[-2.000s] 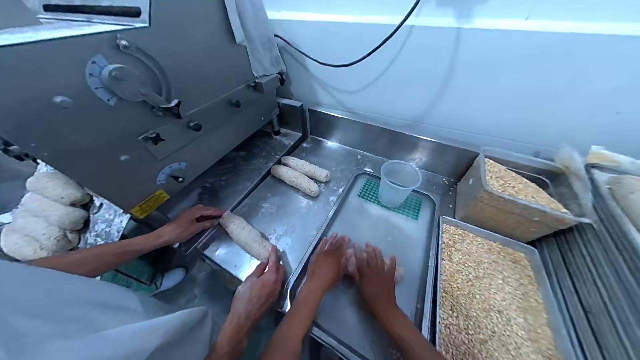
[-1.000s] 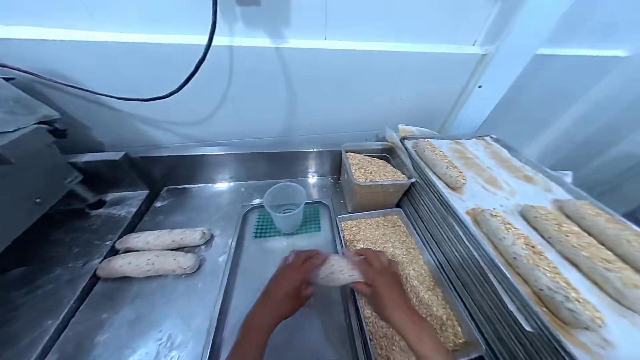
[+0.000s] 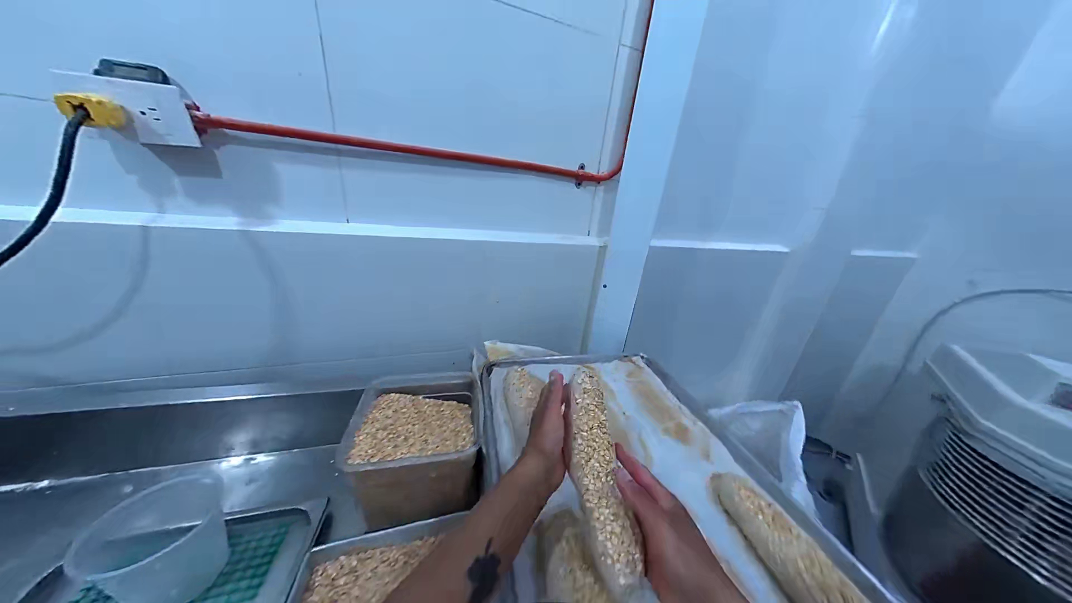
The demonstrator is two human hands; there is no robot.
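Note:
Between both hands is a long dough loaf with oat flakes along its top, over a paper-lined baking tray. My left hand presses flat along the loaf's left side near its far end. My right hand cups the right side closer to me. Another oat-topped loaf lies left of my left hand, partly hidden by it. Part of a further loaf shows between my left forearm and the held loaf. On the tray's right side rests one more oat-topped loaf.
Left of the baking tray stand a deep container of oat flakes and a shallow tray of flakes. A clear plastic tub sits on green mesh at lower left. A ribbed machine stands at the right.
The view has swung right, to the baking tray. My hands have moved from above the shallow oat tray to the baking tray, where they now hold a long oat-topped loaf.

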